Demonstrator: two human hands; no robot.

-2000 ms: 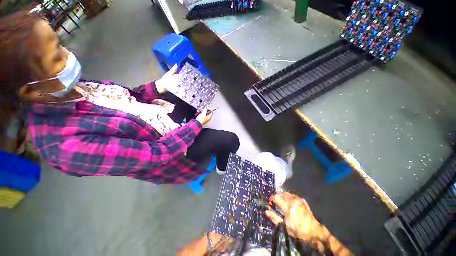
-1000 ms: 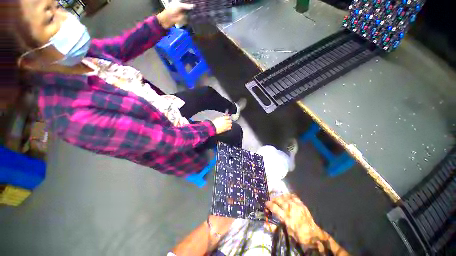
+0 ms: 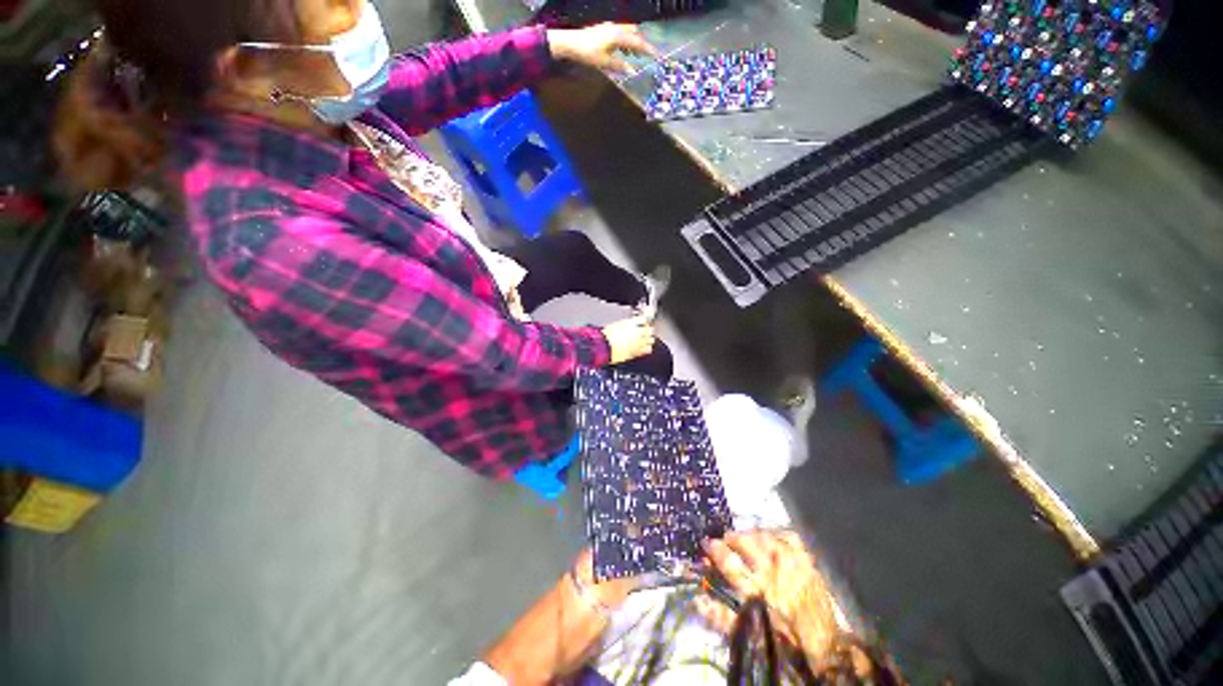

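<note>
A dark PCB panel [image 3: 651,462] with many pale dots and lines is held upright-tilted over my lap. My left hand [image 3: 584,610] grips its lower left corner. My right hand [image 3: 778,576] is at the panel's lower right corner, fingers bent around a small dark tool, likely cutters, mostly hidden in the hand. Dark strands hang in front of my right wrist and hide part of it.
A person in a checked shirt [image 3: 349,255] sits at left, one arm over the bench [image 3: 993,322]. A panel [image 3: 711,83] lies near that hand. A black rack [image 3: 858,194] holds upright boards [image 3: 1060,60]. Another rack [image 3: 1153,590] is at right. Blue stool [image 3: 516,161] beyond.
The person's arm has reached to the bench, and a panel with blue and red parts now shows there. My panel has turned slightly; both hands stay at its lower edge.
</note>
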